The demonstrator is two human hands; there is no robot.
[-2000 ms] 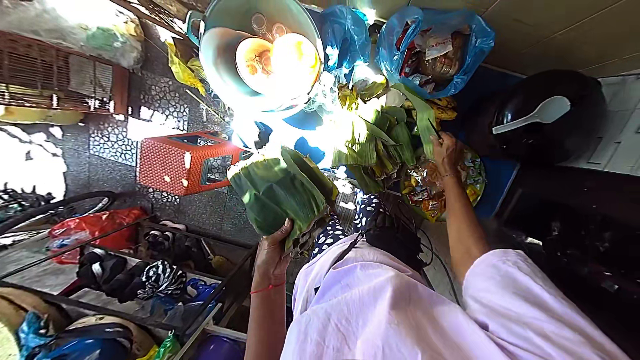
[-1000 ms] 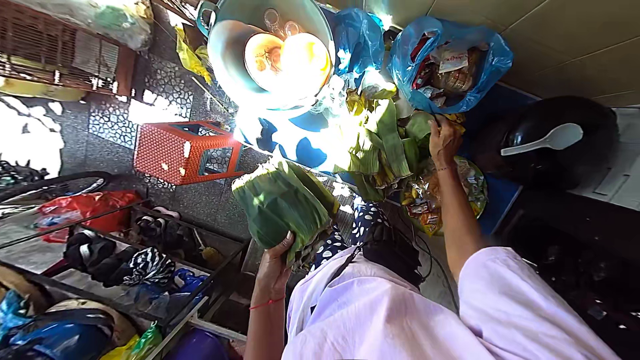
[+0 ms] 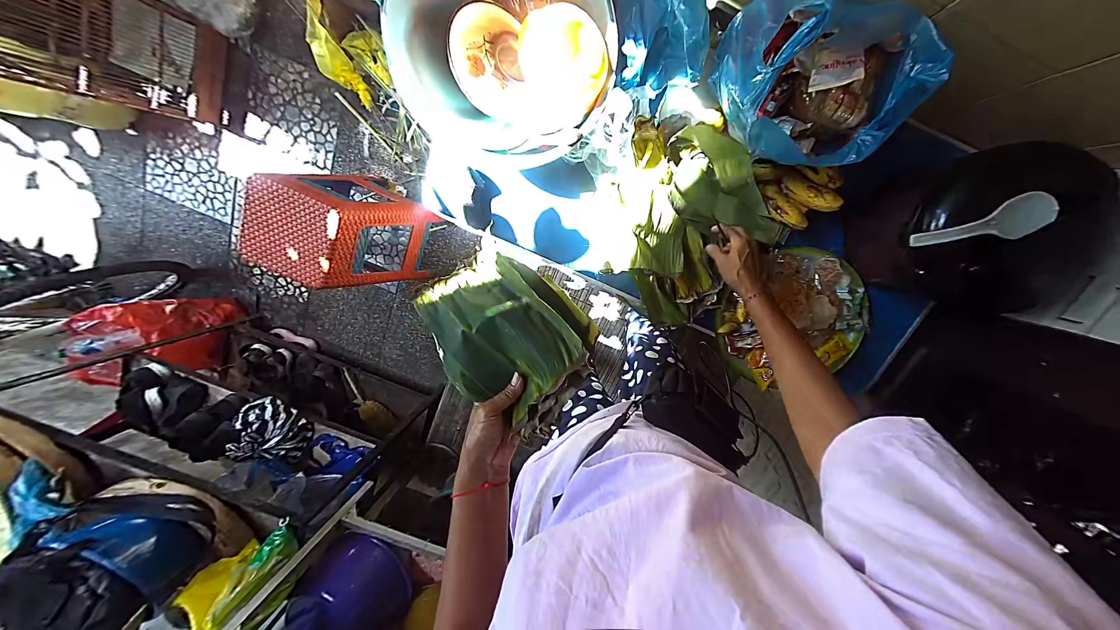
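My left hand [image 3: 500, 411] holds a thick stack of cut green banana leaves [image 3: 507, 328] at its lower edge, the fingers mostly hidden beneath it. My right hand [image 3: 737, 262] touches the near right side of a heap of banana leaves [image 3: 682, 206], with its fingertips at a leaf edge; whether it grips a leaf is unclear. The heap lies on a blue surface. Just right of it are ripe bananas [image 3: 801, 194]. A round tray of food packets [image 3: 822, 297] lies beside my right wrist.
Ahead stands a large basin [image 3: 416, 79] holding bowls, partly washed out by sunlight. A blue plastic bag [image 3: 914, 66] of packets lies at the upper right, above a black wok-like vessel [image 3: 954, 254] with a white ladle [image 3: 1019, 217]. A red woven-pattern stool [image 3: 293, 229] stands to the left.
My right hand has moved down along the leaf heap from its upper right side, and a raised leaf there has dropped onto the heap. My left hand keeps hold of the stack.
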